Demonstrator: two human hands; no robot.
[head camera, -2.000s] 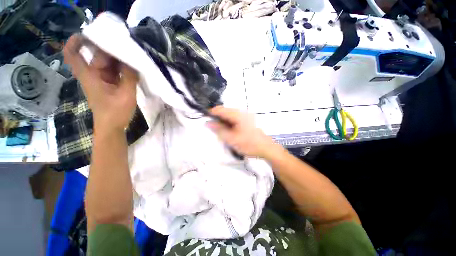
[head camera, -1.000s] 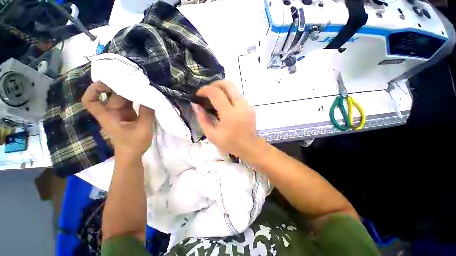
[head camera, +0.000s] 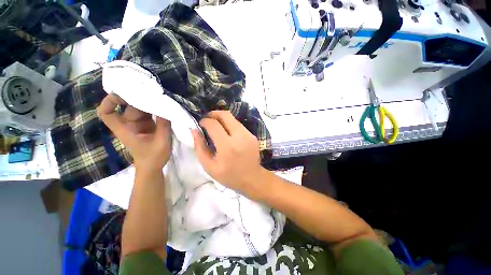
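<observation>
The plaid shell fabric (head camera: 202, 59), dark with cream checks, lies bunched on the table at the left and centre. The white lining (head camera: 210, 215) hangs from it over the table edge onto my lap. My left hand (head camera: 141, 129) grips the white edge of the lining, fingers curled under it. My right hand (head camera: 229, 147) pinches the seam edge where the white lining meets the plaid, just right of my left hand; its fingertips are partly hidden by the cloth. The hands are close together, left of the sewing machine's needle area.
The white sewing machine (head camera: 371, 45) with a blue stripe stands at the right. Scissors (head camera: 379, 123) with green and yellow handles lie on its bed. A ruler-marked strip (head camera: 323, 147) runs along the front edge. A second machine (head camera: 27, 94) stands far left; a blue crate (head camera: 75, 225) is low left.
My right hand has moved left along the seam, closer to my left hand, and the dark strip it held no longer shows. More plaid has come out to the right, over the table edge.
</observation>
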